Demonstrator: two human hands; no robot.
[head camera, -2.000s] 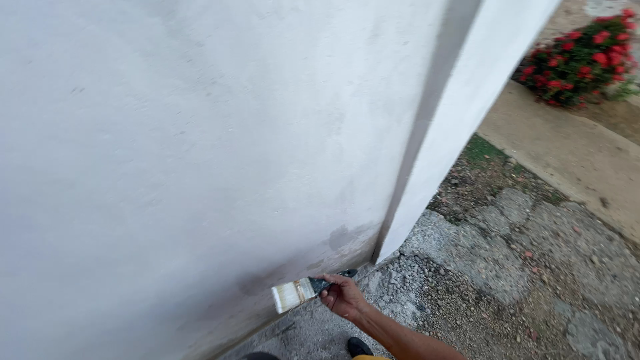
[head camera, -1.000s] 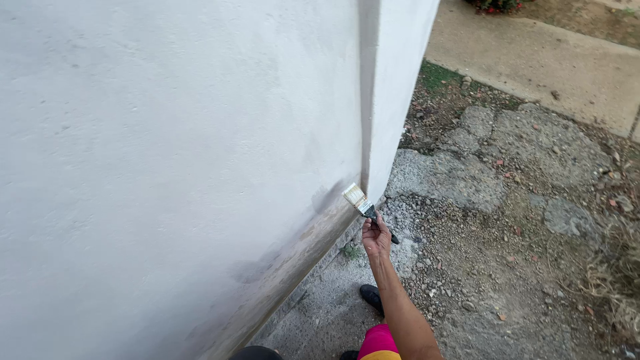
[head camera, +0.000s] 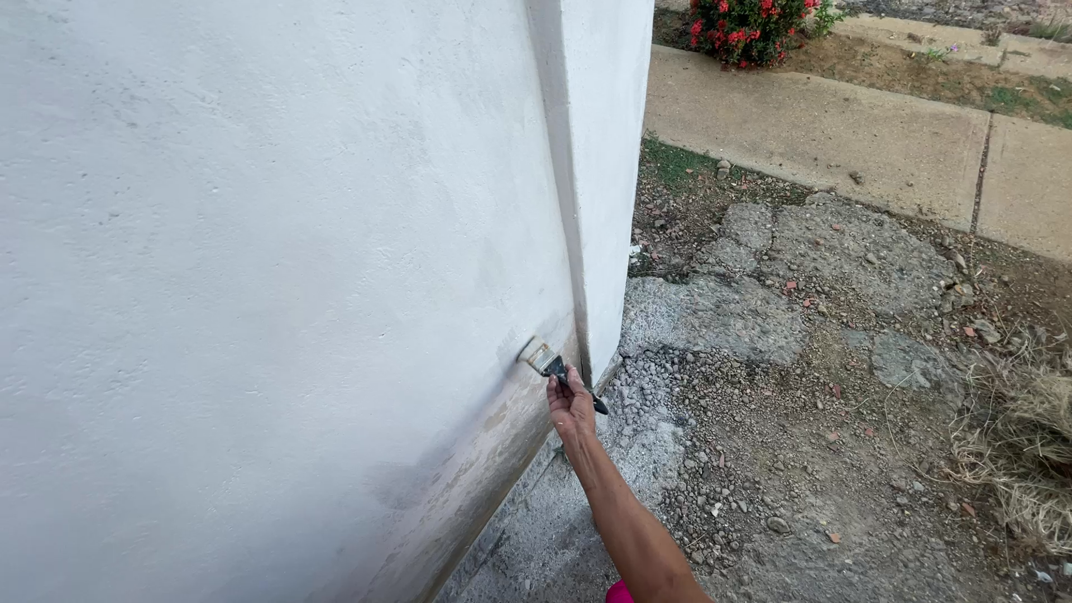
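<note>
My right hand (head camera: 571, 404) grips the black handle of a flat paintbrush (head camera: 548, 362), whose end sticks out to the right past my fingers. The pale bristles touch, or are very near, the lower part of a white plastered wall (head camera: 335, 218), just left of its raised corner pilaster (head camera: 599, 167). Below and left of the brush the wall has grey-brown, patchy stains (head camera: 469, 461) along its foot. My left hand does not show in this view.
Gravel and broken concrete (head camera: 720, 318) lie at the wall's foot and to the right. Dry grass (head camera: 1026, 435) is at the right edge. Farther off run a concrete path (head camera: 821, 126) and a bush with red flowers (head camera: 745, 29).
The brush has moved from close to the wall's inner corner to the wall face slightly left of it. My right hand has kept hold of it throughout.
</note>
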